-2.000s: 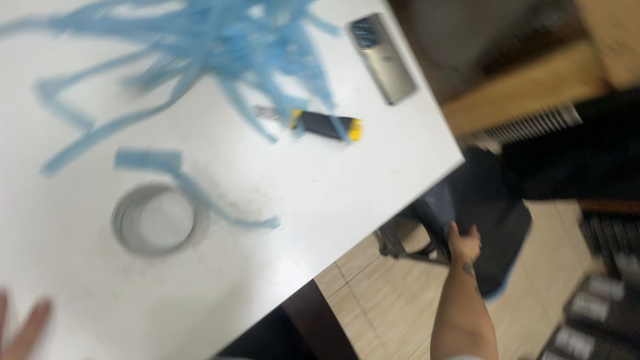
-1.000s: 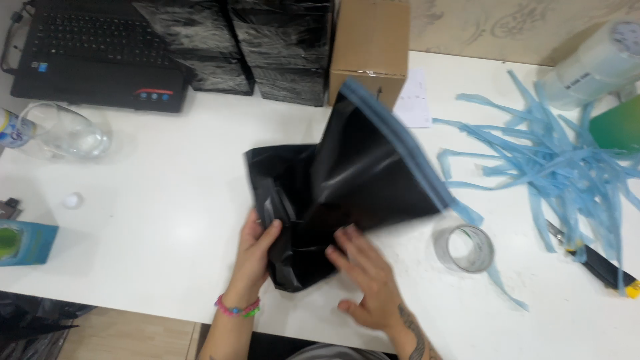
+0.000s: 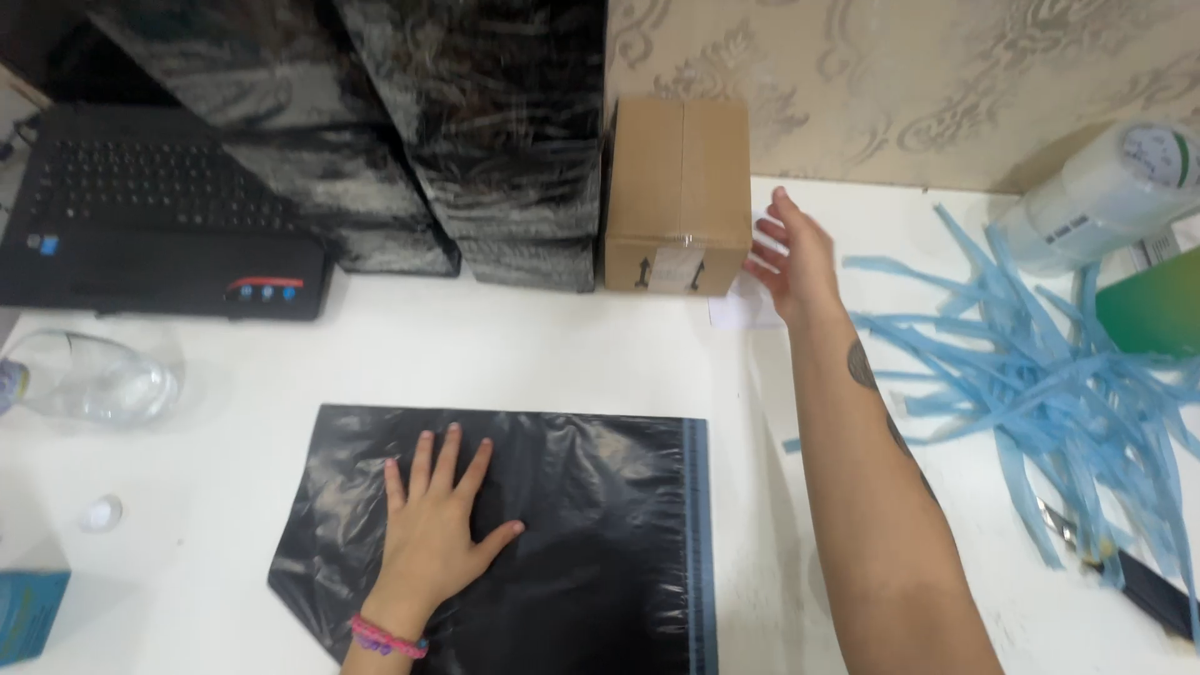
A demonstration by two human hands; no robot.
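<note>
A black plastic mailing bag (image 3: 581, 525) with a blue adhesive strip along its right edge lies flat on the white table. My left hand (image 3: 439, 530) rests on the bag with its fingers spread, holding nothing. My right hand (image 3: 797, 258) is stretched out beside the right side of a cardboard box (image 3: 680, 178), fingers apart; whether the fingertips touch the box I cannot tell. Partly behind that hand, a white paper (image 3: 736, 313) lies at the foot of the box.
Black-wrapped stacks (image 3: 530, 187) stand left of the box, by a laptop (image 3: 169, 216). A clear bottle (image 3: 103, 380) lies at left. Blue strips (image 3: 1050, 375) are heaped at right, with a utility knife (image 3: 1158, 591) and a white roll (image 3: 1097, 202) nearby.
The black bag, held up in both hands a second ago, now lies flat on the table. My left hand is on top of it, and my right hand has moved to the box.
</note>
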